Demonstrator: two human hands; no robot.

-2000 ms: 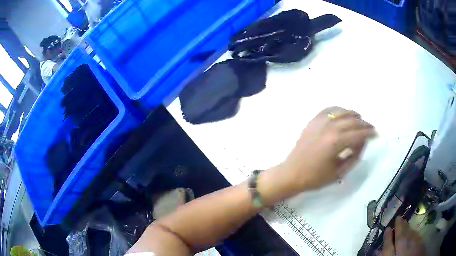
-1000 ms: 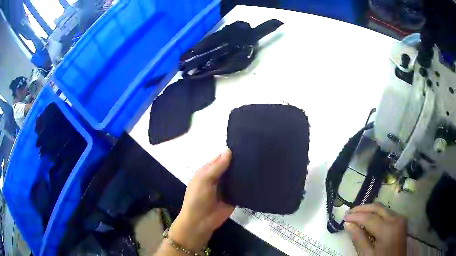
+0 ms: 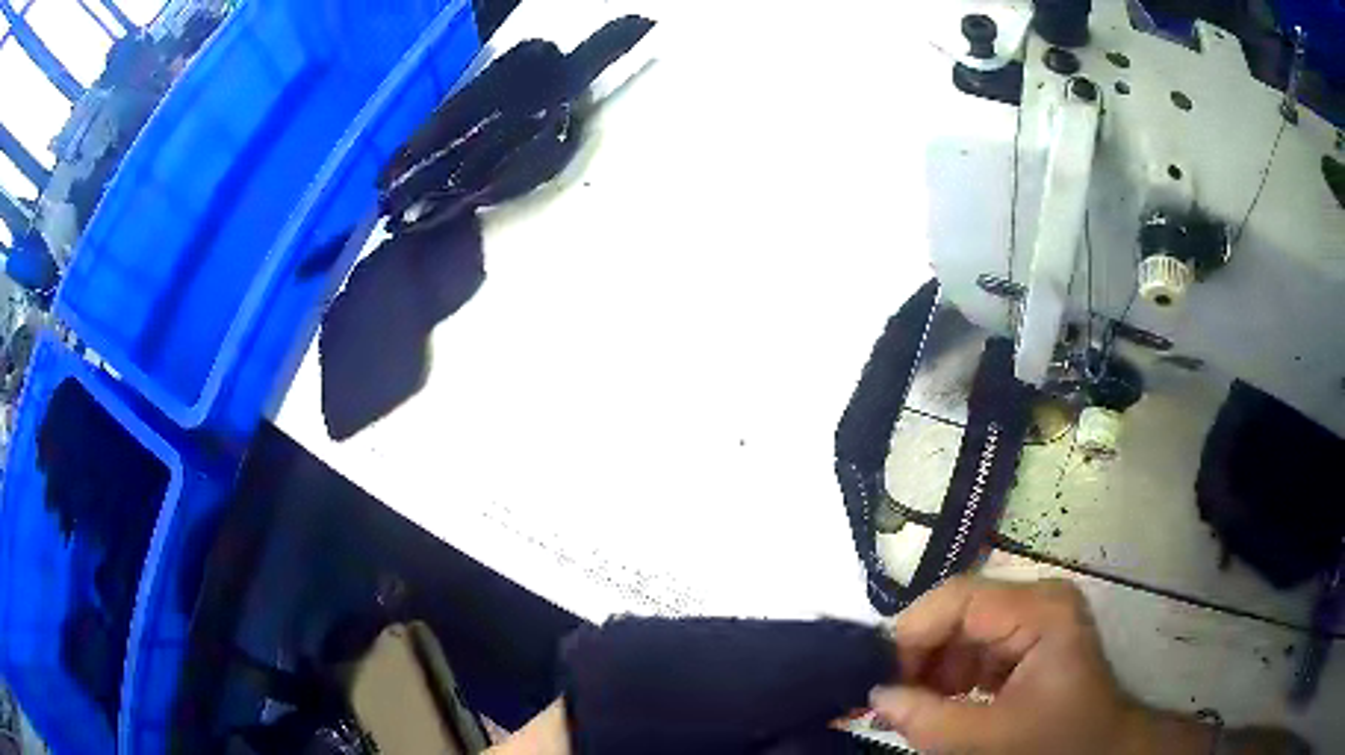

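Observation:
A black pouch body panel (image 3: pixel 723 682) is held low at the table's front edge. My left hand (image 3: pixel 534 735) is mostly hidden behind the panel's left side and cut off by the bottom edge; it holds the panel. My right hand (image 3: pixel 1018 671) pinches the panel's right end between thumb and fingers. A looped black zipper strip (image 3: pixel 974 494) with pale teeth lies on the machine bed, one side running up to the presser foot and needle area (image 3: pixel 1084 369), just beyond my right hand.
White sewing machine head (image 3: pixel 974 192) at upper right. Stacked black pieces (image 3: pixel 1276 479) at right. Black panels (image 3: pixel 387 325) and tangled zipper strips (image 3: pixel 494 133) lie left on the white table (image 3: pixel 708 295). Blue bins (image 3: pixel 192 221) stand far left; the lower one holds black pieces.
The panel has moved down towards me and now shows foreshortened. My right hand has left the zipper loop and taken the panel's right end. The view has shifted right.

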